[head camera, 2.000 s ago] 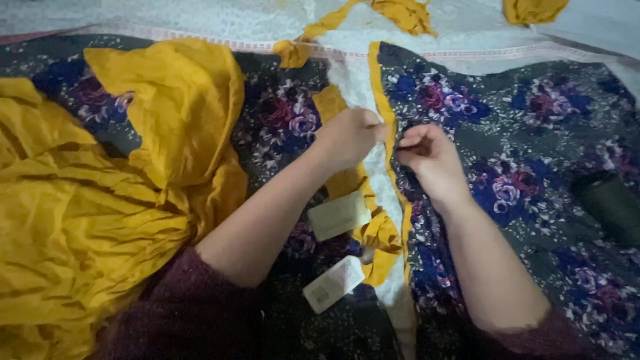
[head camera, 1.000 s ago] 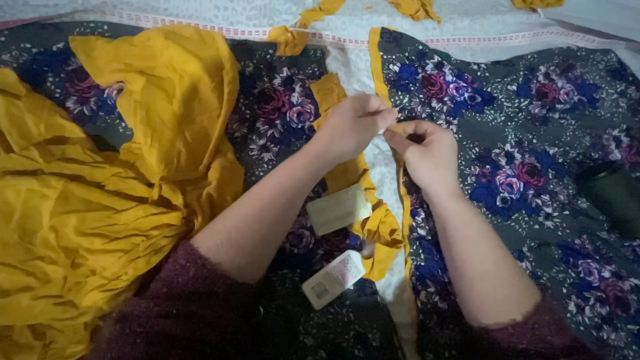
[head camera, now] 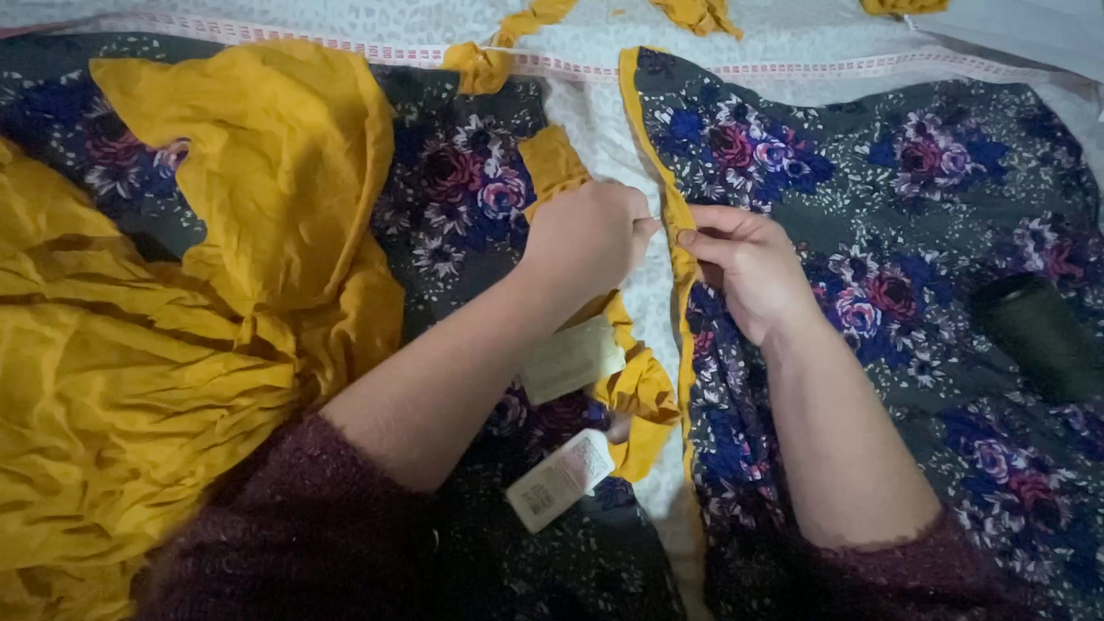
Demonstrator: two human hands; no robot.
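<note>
My right hand [head camera: 759,267] pinches the yellow fabric binding [head camera: 642,112] along the edge of the dark floral fabric [head camera: 871,224]. Just left of that edge is my left hand [head camera: 591,237], thumb and fingertips together; whether a needle or thread is between them cannot be told. Beneath my left wrist runs a yellow fabric strip [head camera: 552,159], which lies crumpled lower down. Two card tags, a plain one [head camera: 573,360] and a printed one [head camera: 561,480], lie beside it on the left floral piece [head camera: 466,172]. Pale cloth shows between the two floral pieces.
Bunched yellow fabric [head camera: 285,172] covers much of the left side. A dark spool of thread [head camera: 1039,336] lies on the floral fabric at right. A measuring tape [head camera: 569,69] crosses the top over pale cloth, with yellow scraps [head camera: 699,13] beyond it.
My hands were close together at the binding one second ago; now a small gap separates them. My right hand has kept close to the edge.
</note>
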